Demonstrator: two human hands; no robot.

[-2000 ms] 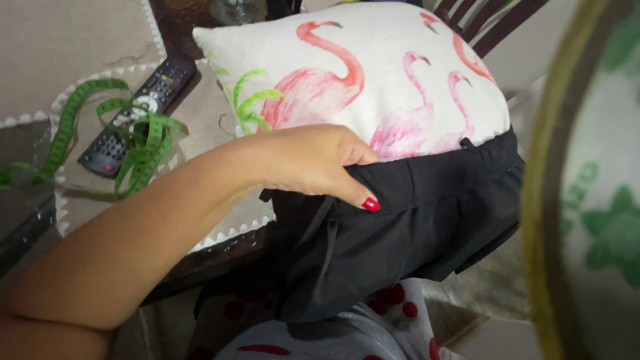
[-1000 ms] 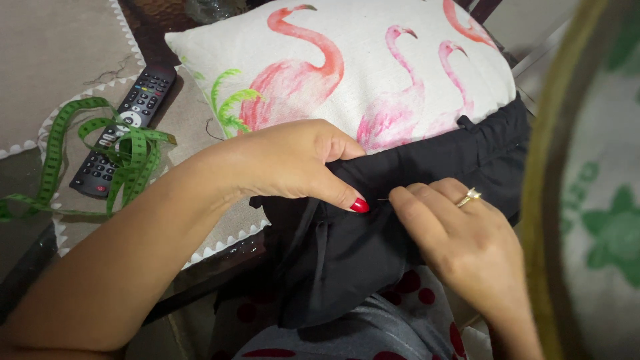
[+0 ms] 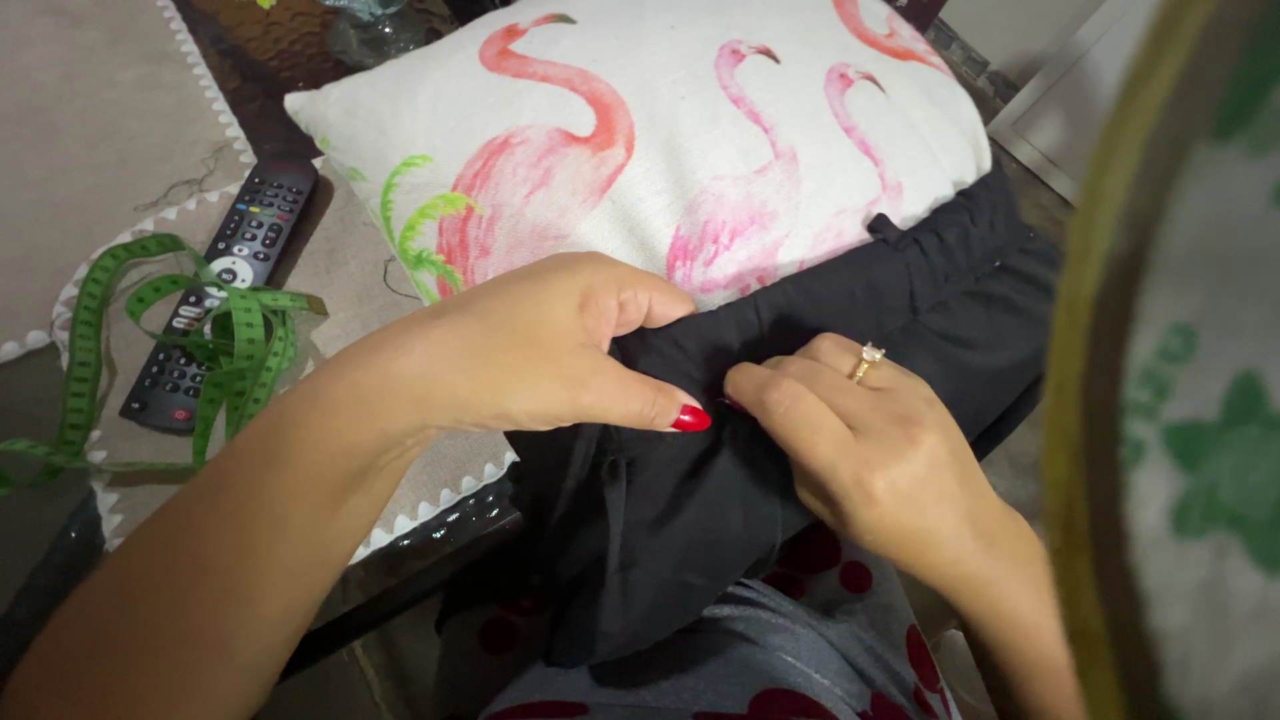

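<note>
A black cloth garment [image 3: 690, 500] with a gathered waistband and a small loop lies over the lower edge of a flamingo-print cushion [image 3: 560, 190] and hangs down over the lap. My left hand [image 3: 570, 350] grips the waistband, its thumb on top and the other fingers partly hidden behind the cloth. Close to the right of that thumb, my right hand [image 3: 850, 430], with a ring, pinches at the black fabric with thumb and forefinger. Whether a needle is between those fingertips cannot be told in this view.
At the left, a green tape measure [image 3: 250, 340] lies tangled over a black remote control [image 3: 265, 230], on a beige cloth mat [image 3: 440, 480] with white scalloped trim. A blurred round-edged object with green print [image 3: 1190, 430] fills the right side. A glass object [image 3: 375, 35] stands behind the cushion.
My right hand, out of view two seconds ago, came in from the right and remains at the waistband. My left hand keeps its grip on the garment.
</note>
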